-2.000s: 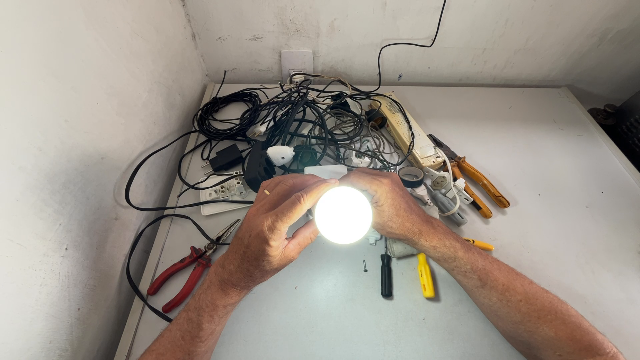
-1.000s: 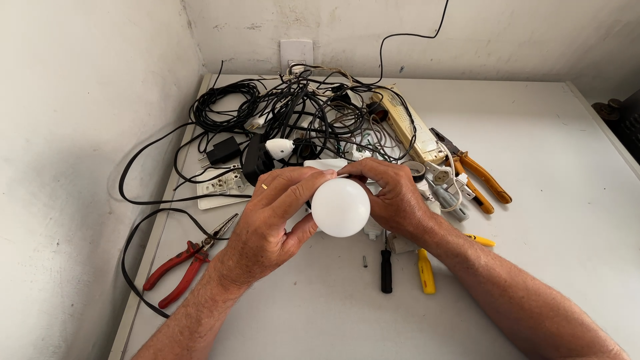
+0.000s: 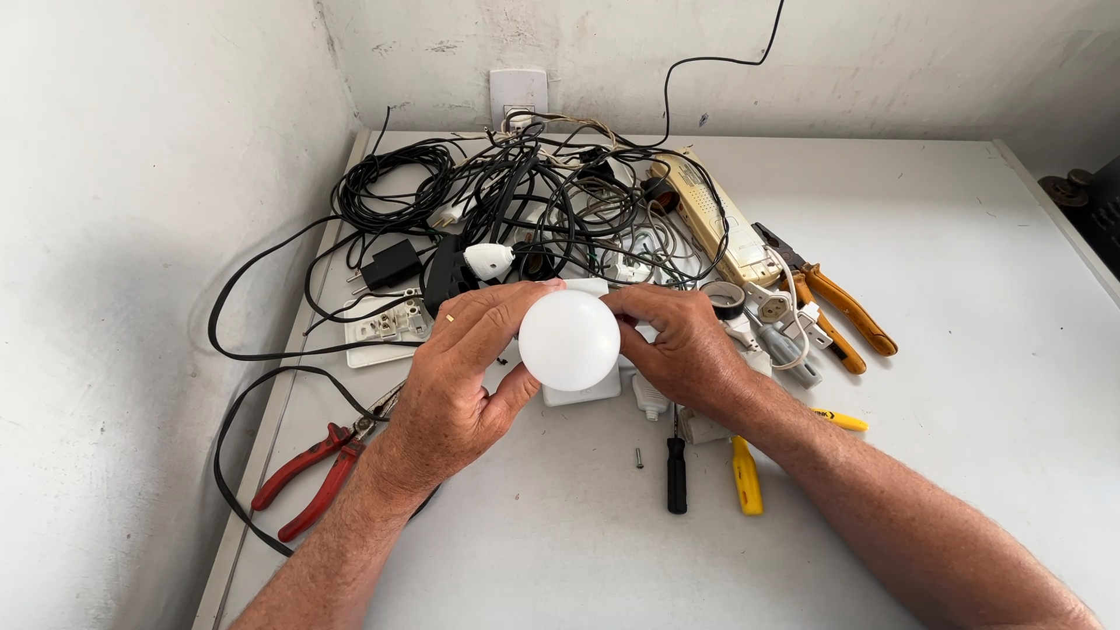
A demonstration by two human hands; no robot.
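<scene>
An unlit white light bulb (image 3: pixel 570 340) faces the camera, between my two hands. My left hand (image 3: pixel 472 372) grips its left side, thumb below and fingers above. At the bulb's right, my right hand (image 3: pixel 678 341) has thumb and forefinger bent around something at or behind the bulb; the bulb hides what they hold. Just behind the bulb's top a white plastic piece (image 3: pixel 586 286) shows. Under the bulb, a white plastic box (image 3: pixel 582 392) rests on the white table (image 3: pixel 560 551).
Tangled black cables (image 3: pixel 525 188) lie behind my hands. Red-handled pliers (image 3: pixel 319 477) are at the left, orange-handled pliers (image 3: pixel 836 306) at the right. A black screwdriver (image 3: pixel 676 472), a yellow one (image 3: pixel 746 477) and a screw (image 3: pixel 639 458) lie in front. A wall outlet (image 3: pixel 518 92) is behind.
The bulb was brightly lit two seconds ago and is dark in the later frames. Both hands have stayed around it in nearly the same place.
</scene>
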